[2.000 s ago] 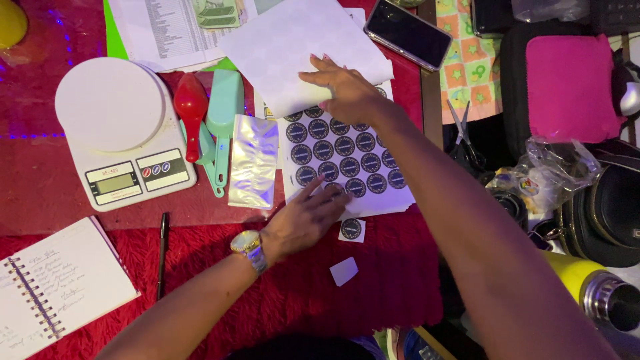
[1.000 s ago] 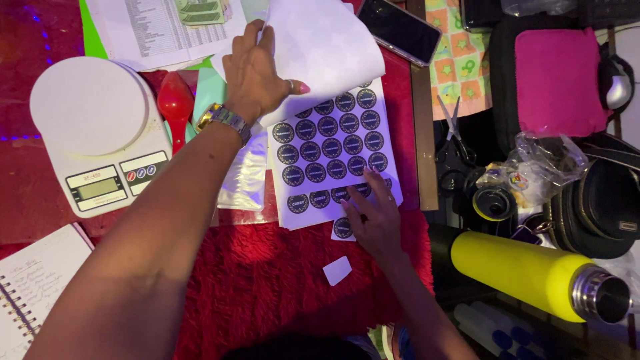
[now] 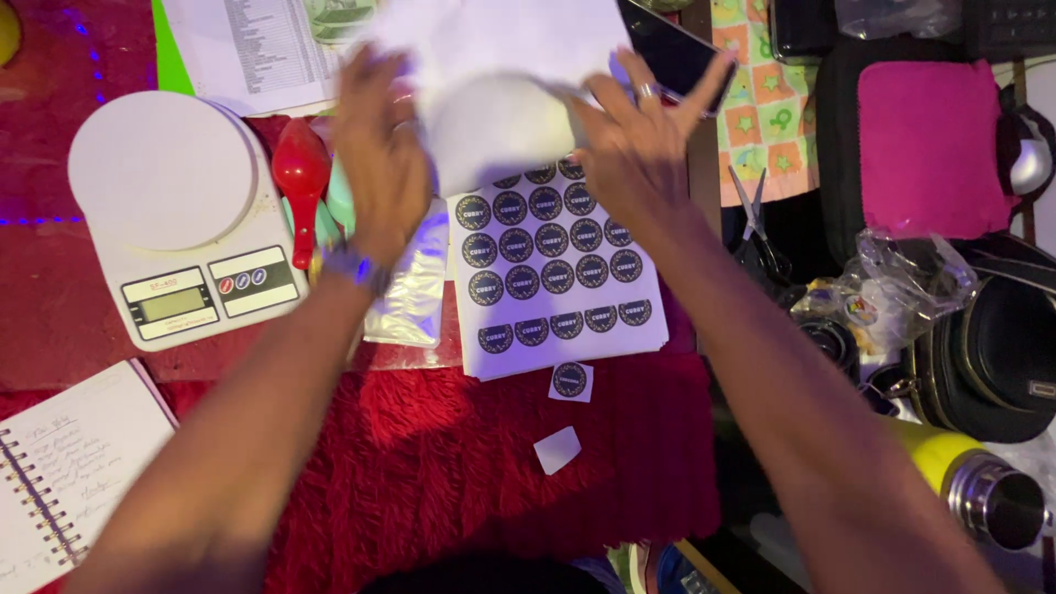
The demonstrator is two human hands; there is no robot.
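Observation:
Both hands hold a white sheet of paper (image 3: 511, 49) that curls up over a stack of printed label sheets. The top label sheet (image 3: 561, 330) carries rows of round black labels. My left hand (image 3: 384, 157) is blurred and grips the sheet's left edge. On the right edge, my right hand (image 3: 635, 132) pinches the paper with thumb and finger, its other fingers spread near a smartphone (image 3: 685, 58). Just below the stack lies a small square with one round label (image 3: 570, 381), and lower down a blank white piece (image 3: 558, 450). A silvery plastic pouch (image 3: 408, 289) lies left of the stack.
A white digital kitchen scale (image 3: 165, 181), a red scoop (image 3: 301, 173) and a spiral notebook (image 3: 74, 462) are at left. Scissors (image 3: 755, 223), a pink and black case (image 3: 932, 148), clear plastic packaging (image 3: 899, 289) and a yellow bottle (image 3: 940, 450) lie at right.
My right hand has moved up from the lower edge of the label sheets to the white sheet's right edge. The white sheet is now held at both sides.

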